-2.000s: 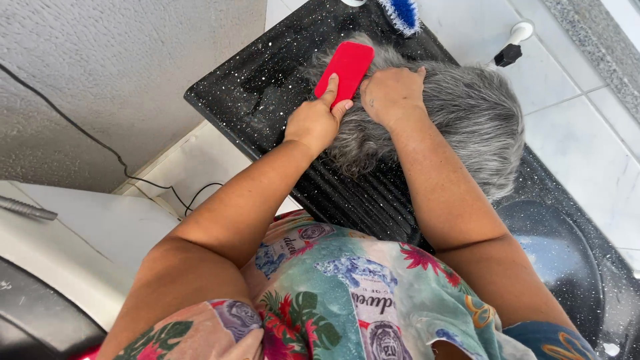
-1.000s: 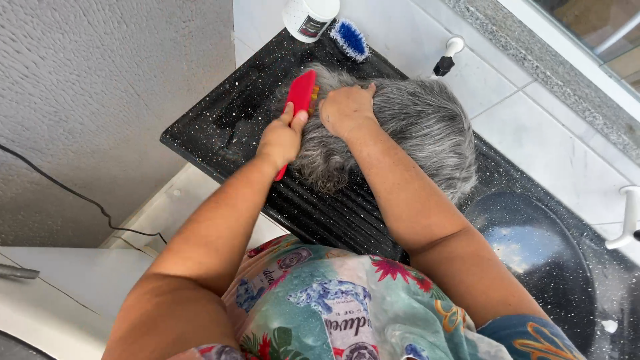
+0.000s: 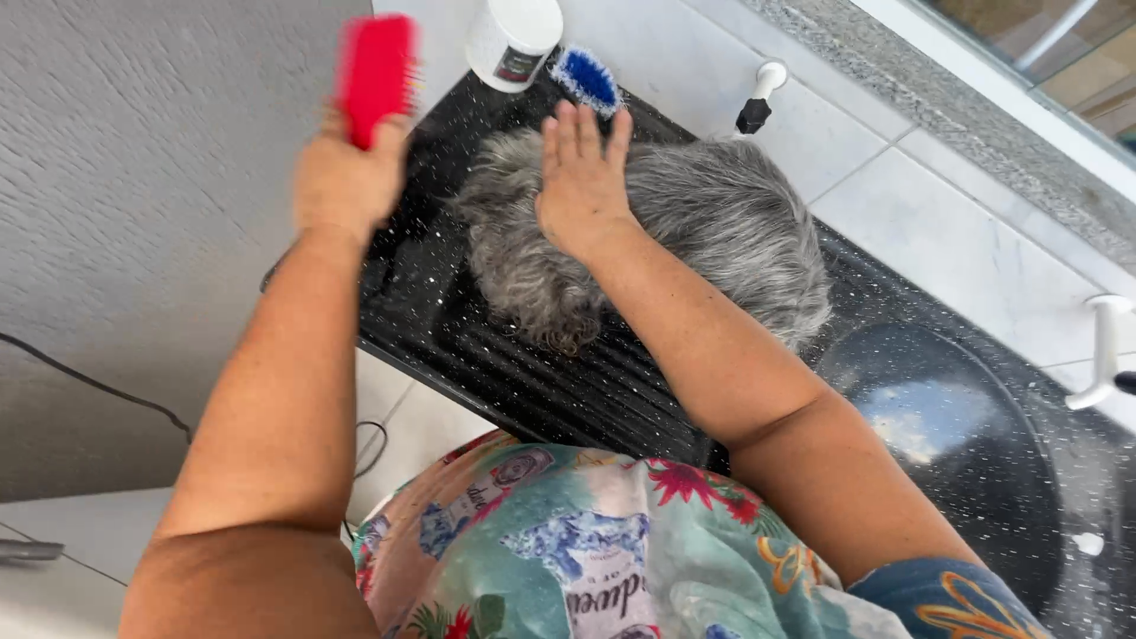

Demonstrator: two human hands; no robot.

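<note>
My left hand [image 3: 351, 177] grips a red bristled grooming brush [image 3: 377, 75], blurred, off the left edge of the black speckled countertop. Its bristles face right. My right hand [image 3: 586, 177] lies flat with fingers extended on a small animal with grey, wavy fur [image 3: 728, 213], likely a dog, which lies on the ridged drainboard [image 3: 621, 390]. The animal's face cannot be made out. Just beyond my right fingertips is a blue brush with white bristle edges [image 3: 587, 78].
A white lidded tub [image 3: 515, 40] stands at the counter's far corner. A round black sink basin [image 3: 941, 453] is at the right, below a white faucet [image 3: 1105, 351]. A smaller white tap [image 3: 761, 98] with a black end juts from the tiled wall. A dark cable [image 3: 98, 382] hangs at the left.
My left hand has lifted the red brush off the fur and moved it up and left. My right hand, bent on the fur before, now lies flat with its fingers stretched out.
</note>
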